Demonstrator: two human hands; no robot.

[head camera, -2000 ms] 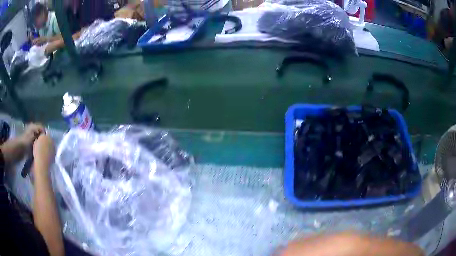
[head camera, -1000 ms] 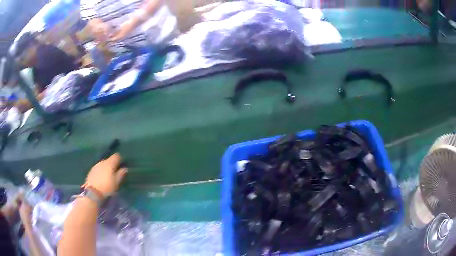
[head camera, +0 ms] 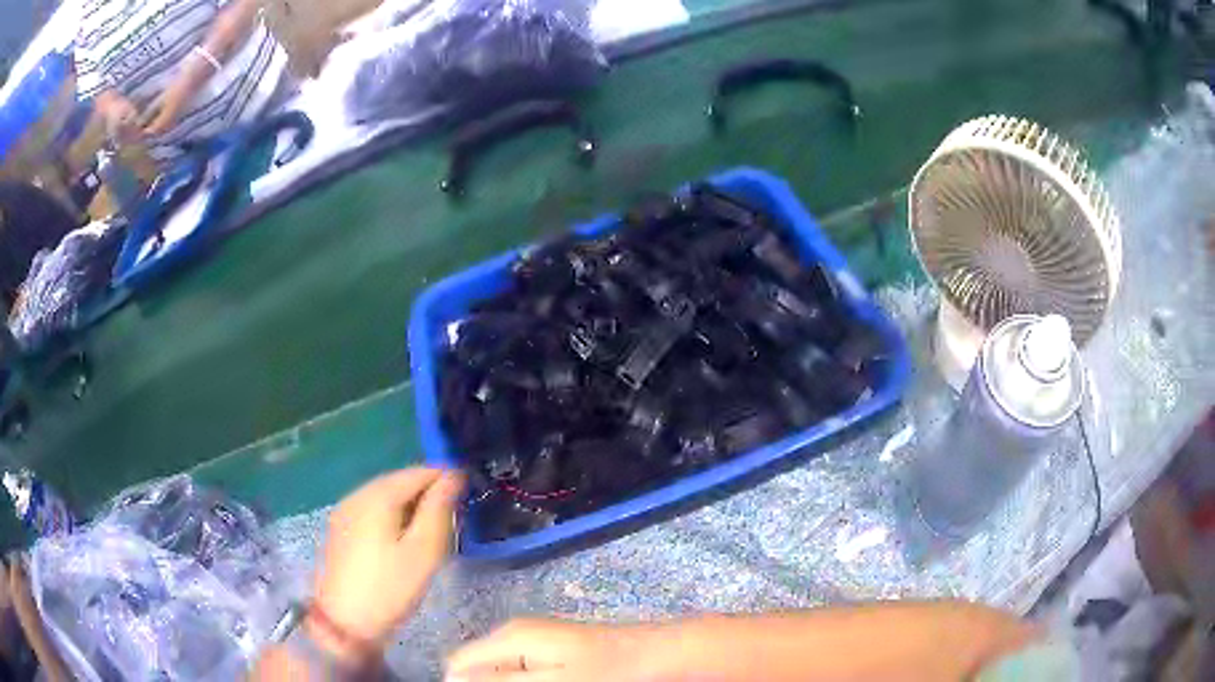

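Observation:
The blue parts bin (head camera: 666, 504) is heaped with small black moulded parts (head camera: 640, 353). My left hand (head camera: 387, 546), with a reddish band at the wrist, is at the bin's lower left corner, thumb and fingers close together. Whether it pinches anything is not clear. A thin red line shows over the parts just right of it. My right hand (head camera: 526, 653) lies at the bottom edge, partly cut off, its forearm reaching in from the right. Its fingers are hidden. Two black curved headbands (head camera: 513, 123) (head camera: 784, 73) lie on the green belt behind the bin.
A silver-grey aerosol can (head camera: 993, 433) stands right of the bin, before a cream fan (head camera: 1019, 227) with a cable. A crumpled clear bag (head camera: 147, 586) lies at lower left. Across the belt are a blue tray (head camera: 180, 220), dark bagged parts (head camera: 466, 60) and people's arms.
The view has swung right, so the bin sits further left and the can is in view. My left hand has gone from over the belt to the bin's corner. My right forearm has come in.

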